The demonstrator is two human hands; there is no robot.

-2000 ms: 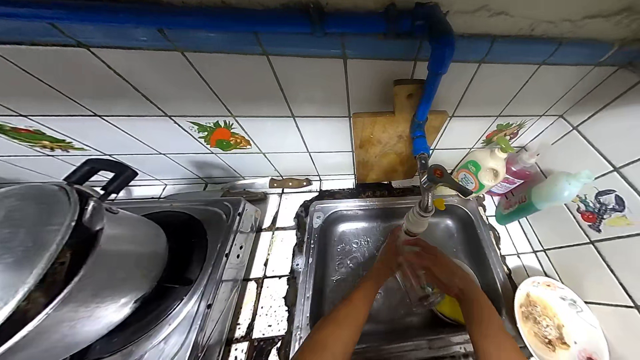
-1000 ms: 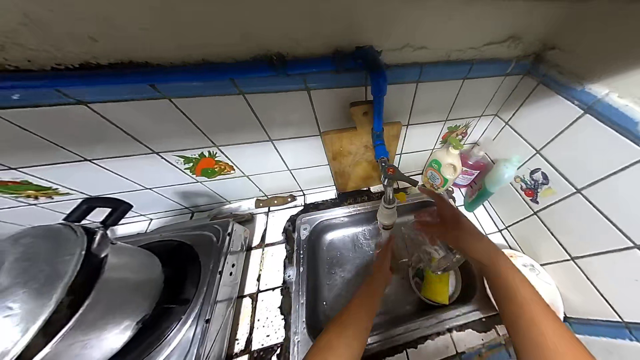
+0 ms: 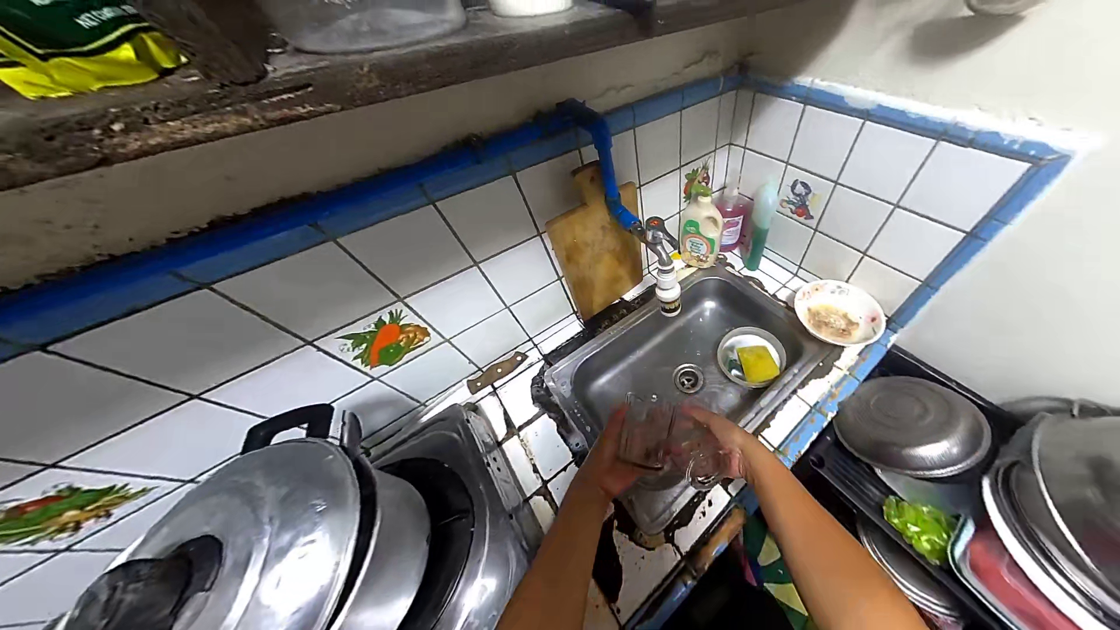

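Note:
Over the near edge of the steel sink (image 3: 612, 359), my left hand (image 3: 610, 464) holds a clear glass (image 3: 646, 433) and my right hand (image 3: 731, 442) holds another clear glass (image 3: 703, 459), the two side by side. The tap with a white filter nozzle (image 3: 668, 289) is behind them, and no water is seen running from it. A bowl (image 3: 730, 343) with a yellow sponge (image 3: 758, 363) sits in the sink, right of the drain (image 3: 688, 378).
A plate with food remains (image 3: 840, 312) rests at the sink's right corner, near soap bottles (image 3: 702, 232). A wooden cutting board (image 3: 597, 249) leans on the tiles. A knife (image 3: 496, 372) lies left of the sink, beside a stove with a large pot (image 3: 262, 534). Pots (image 3: 913, 426) stand at right.
My hands have moved away from the tap toward the near edge of the sink, with the glasses in them. The view has swung widely, showing a shelf and pots at right.

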